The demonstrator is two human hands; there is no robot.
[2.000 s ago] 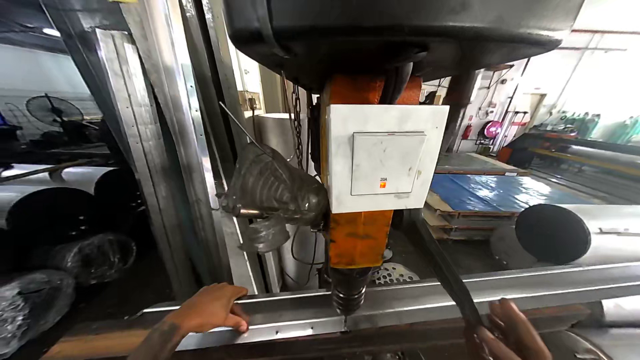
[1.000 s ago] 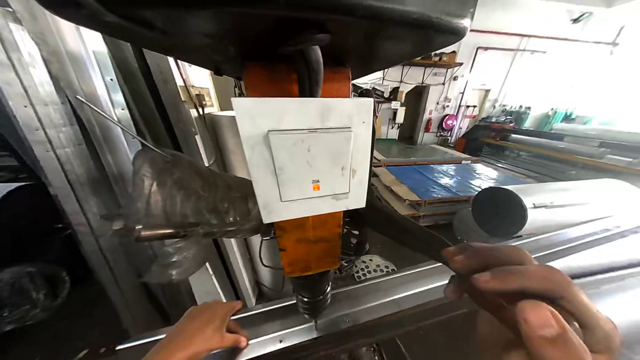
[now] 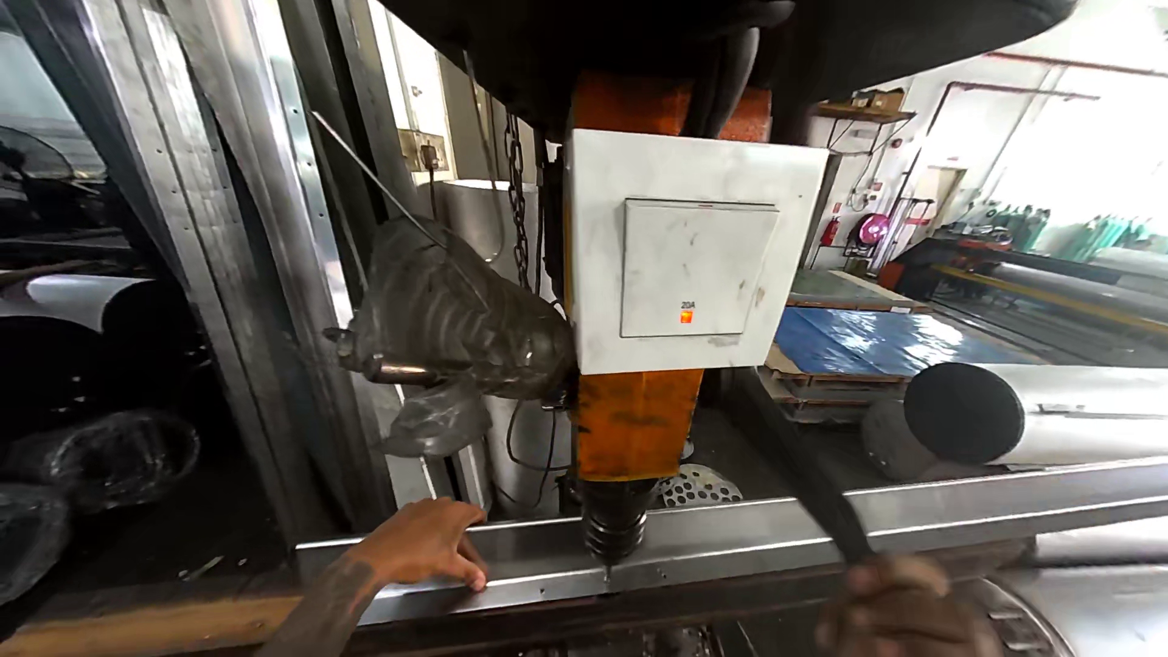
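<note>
A drill press with an orange body (image 3: pixel 639 424) and a white switch box (image 3: pixel 698 255) on its front stands in the middle. Its chuck (image 3: pixel 613 520) points down, and the thin drill bit (image 3: pixel 608 573) reaches the flange of a long metal channel (image 3: pixel 730 538). My left hand (image 3: pixel 420 547) rests on the channel, left of the bit, thumb and fingers over its edge. My right hand (image 3: pixel 903 607), blurred, is closed round the lower end of the dark feed lever (image 3: pixel 812 465) at lower right.
A plastic-wrapped machine part (image 3: pixel 456 310) juts out left of the switch box, near a hanging chain (image 3: pixel 517 201). Tall metal channels (image 3: pixel 210 246) lean at left. Behind at right lie blue-covered sheets (image 3: pixel 885 338) and a large metal tube (image 3: pixel 1086 415). A perforated disc (image 3: pixel 701 486) sits behind the channel.
My right hand has moved lower in view with the lever since one second ago. My left hand stays on the channel. The view has shifted.
</note>
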